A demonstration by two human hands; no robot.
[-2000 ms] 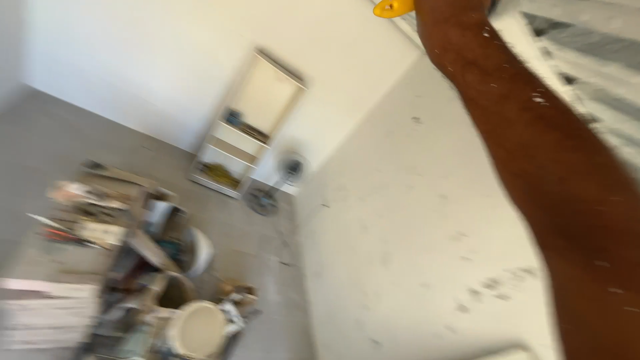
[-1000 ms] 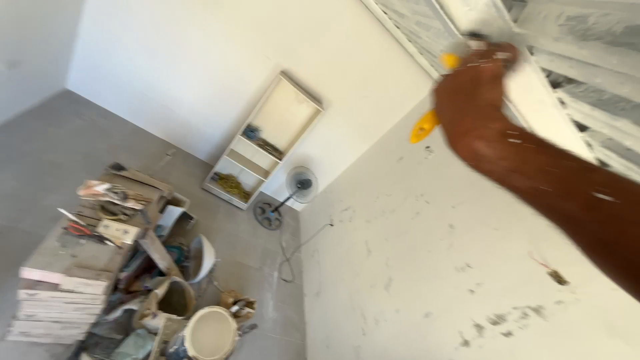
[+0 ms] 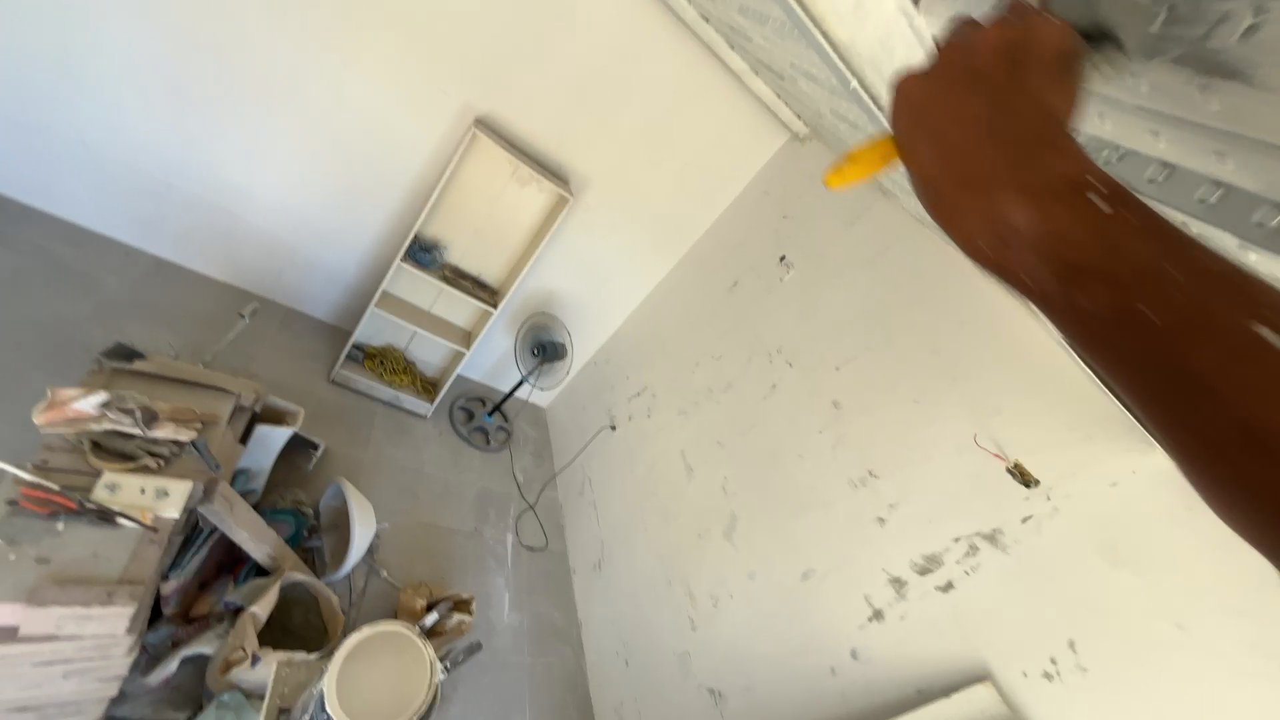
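Observation:
My right hand (image 3: 990, 120) is raised at the upper right, closed around a tool with a yellow handle (image 3: 862, 163). The handle's end sticks out to the left below my fist; the tool's working end is blurred and mostly hidden, so its kind cannot be told. My fist is beside a whitish frame edge (image 3: 870, 40) and a grey, white-smeared slatted surface (image 3: 1190, 50). White specks dot my forearm. Below the arm is a scuffed pale wall (image 3: 760, 480) with a small wall opening showing a red wire (image 3: 1022, 474). My left hand is out of view.
Far below stand a white shelf unit (image 3: 425, 320) with a coiled yellow cord (image 3: 395, 368), a pedestal fan (image 3: 543, 352) and its cable. At lower left, a cluttered work surface (image 3: 95, 560) holds pliers (image 3: 50, 500), beside a lidded bucket (image 3: 380, 675) and a white basin (image 3: 346, 528).
My right hand stays closed on the yellow-handled tool and has moved along the frame onto the slatted surface's edge. The view has shifted, and more of the wall shows.

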